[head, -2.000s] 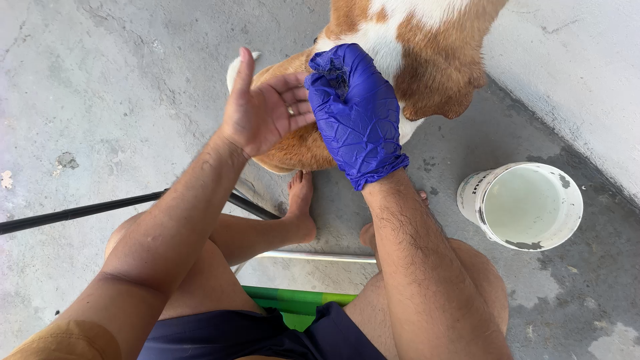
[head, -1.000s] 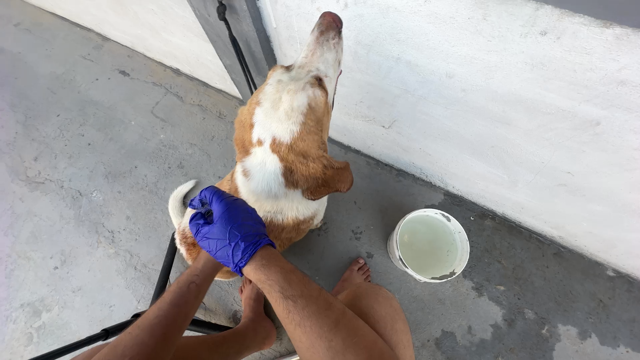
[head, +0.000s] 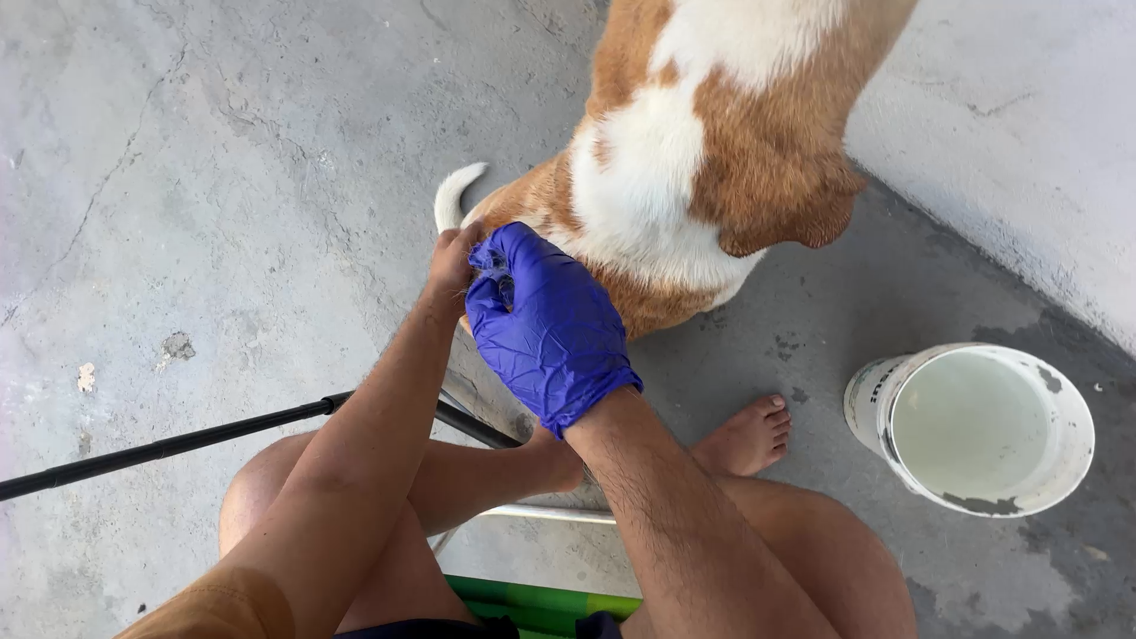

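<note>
A brown and white dog [head: 648, 186] sits with its back toward me, its head beyond the top edge of the view. My right hand [head: 550, 319], in a blue disposable glove, is over the dog's hindquarters. Its fingers are curled, with a tuft of loose hair [head: 501, 280] pinched between thumb and forefinger. My bare left hand [head: 457, 257] is against the dog's rump beside the white tail [head: 453, 195]; the gloved hand partly hides it, so whether its fingers are closed cannot be seen.
A white plastic bucket [head: 901, 444] of cloudy liquid stands on the concrete floor at the right, near a white wall [head: 1003, 160]. A black pole [head: 169, 448] crosses at lower left, behind my left arm. My bare feet are near the dog.
Two seconds ago my left hand was raised with its palm open beside the glove; now it is lower, against the dog's rump. The view tilted up and back down.
</note>
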